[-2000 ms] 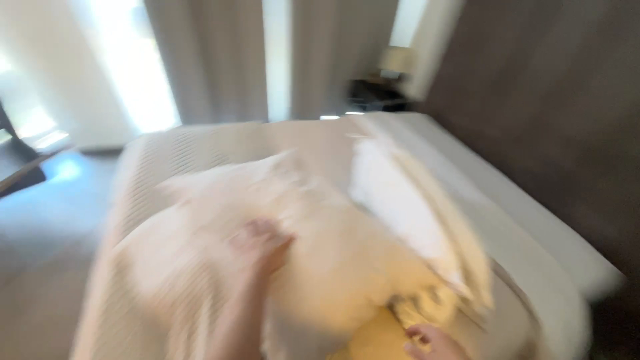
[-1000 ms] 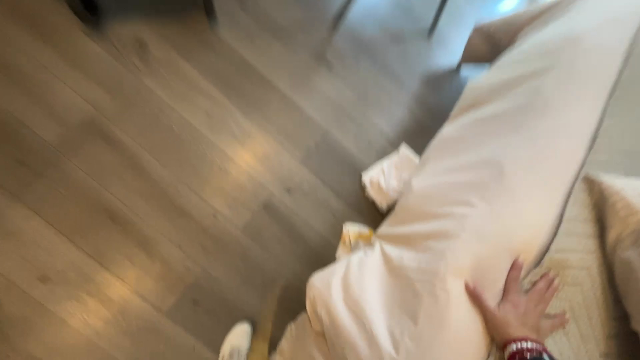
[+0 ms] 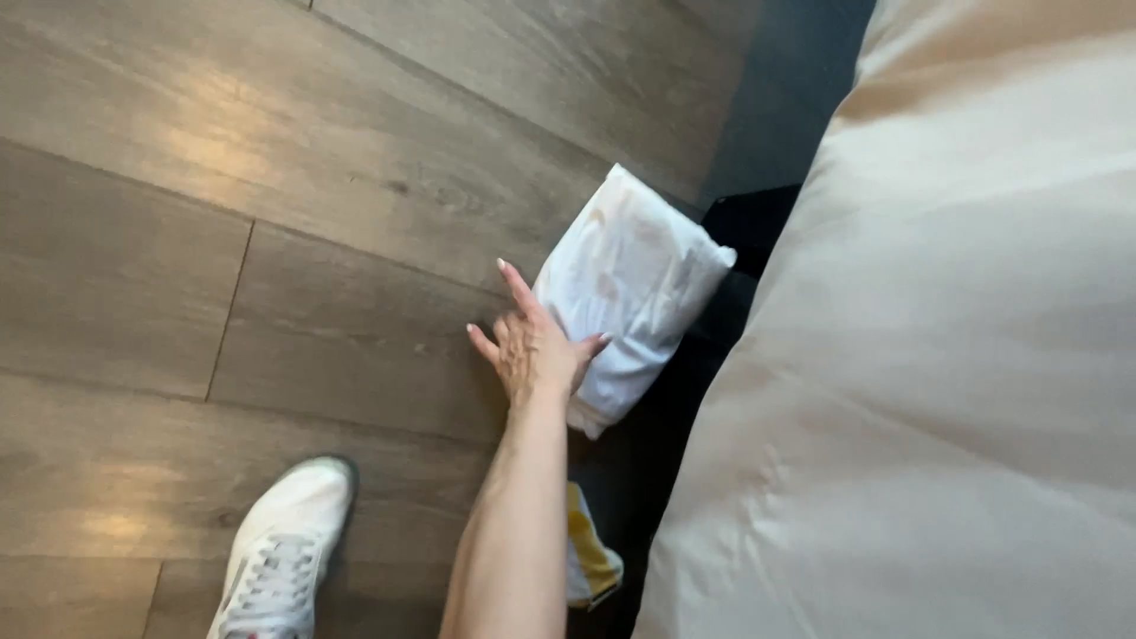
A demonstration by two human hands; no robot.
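My left hand [image 3: 537, 351] reaches down from the bottom edge, fingers spread and nothing held. Its thumb overlaps the lower left side of a white, wrinkled, soft-looking bundle [image 3: 635, 275], perhaps folded cloth or a wrapped packet; whether they touch is unclear. The bundle lies on the wood-look floor beside the bed. Below it, close to the forearm, is a yellow and white item [image 3: 588, 550], partly hidden by the arm. A pale satin-like bed cover [image 3: 896, 355] hangs at the right. My right hand is out of view.
A white laced shoe [image 3: 288, 550] stands on the wood-look floor [image 3: 337, 231] at the lower left. Under the overhanging bed cover is a dark, shadowed area, with a black part [image 3: 750, 222] of something beside the bundle's upper right.
The view has swung from the bed top down to the floor. My left hand has come in beside the white bundle. My right hand, on the bed cover one second ago, is out of view.
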